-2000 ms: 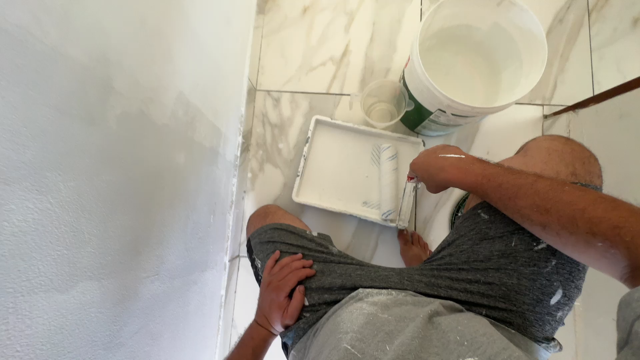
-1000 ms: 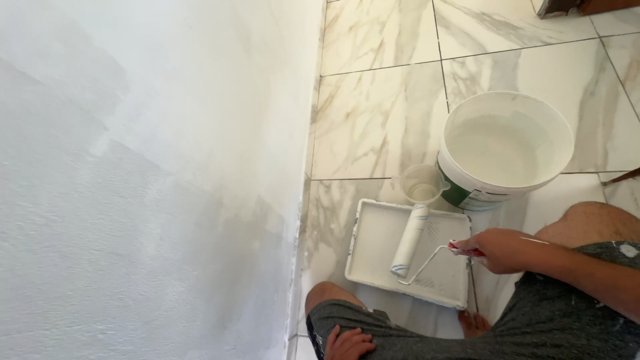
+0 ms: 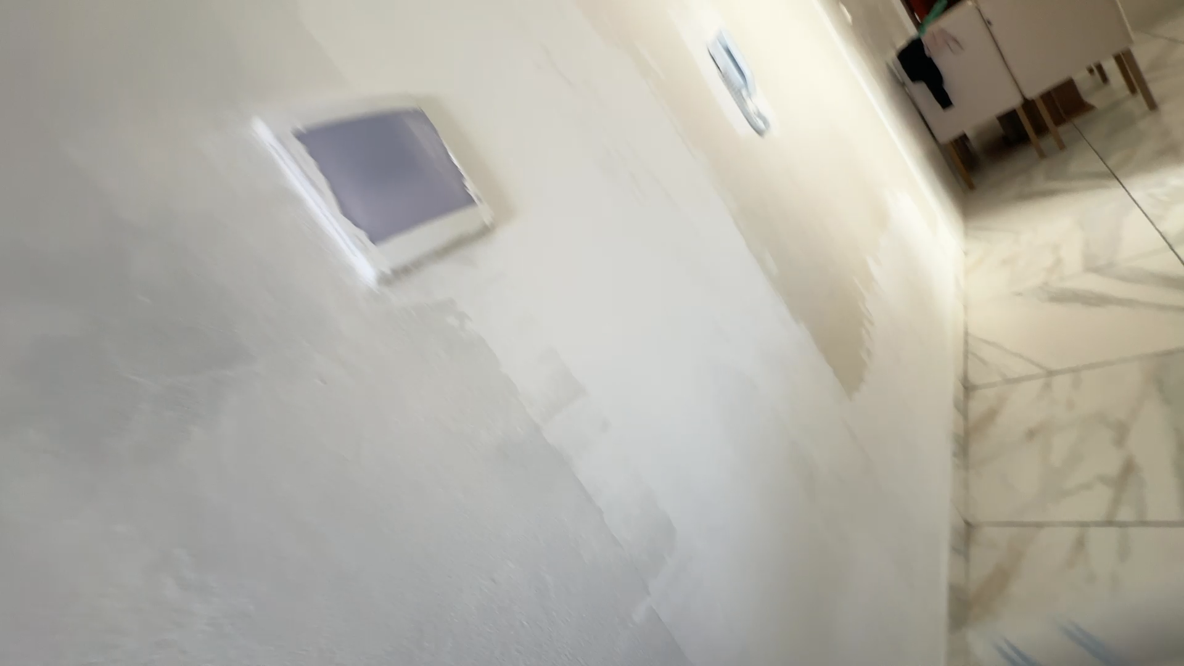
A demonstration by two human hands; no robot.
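Neither my left hand nor my right hand shows in the view now. At the bottom right corner is the blurred white sleeve of a paint roller (image 3: 1078, 638) with blue stripes, cut off by the frame edge. The wall (image 3: 592, 444) fills most of the view, with greyish and whiter patches of paint meeting along a ragged line. A square plate or box with a purplish-grey face (image 3: 393, 176) sits on the wall at the upper left. The tray and the bucket are out of view.
A small bluish-white fixture (image 3: 737, 83) is on the wall farther along, beside a beige patch. Marble-patterned floor tiles (image 3: 1073, 444) run along the wall's foot at the right. A pale cabinet (image 3: 999, 65) on wooden legs stands at the top right, a dark cloth (image 3: 925, 72) on it.
Between the earlier frames, my right hand shifted the roller within the tray. The view has since swung up to the wall; the roller sleeve is at the lower right and both hands have left the view.
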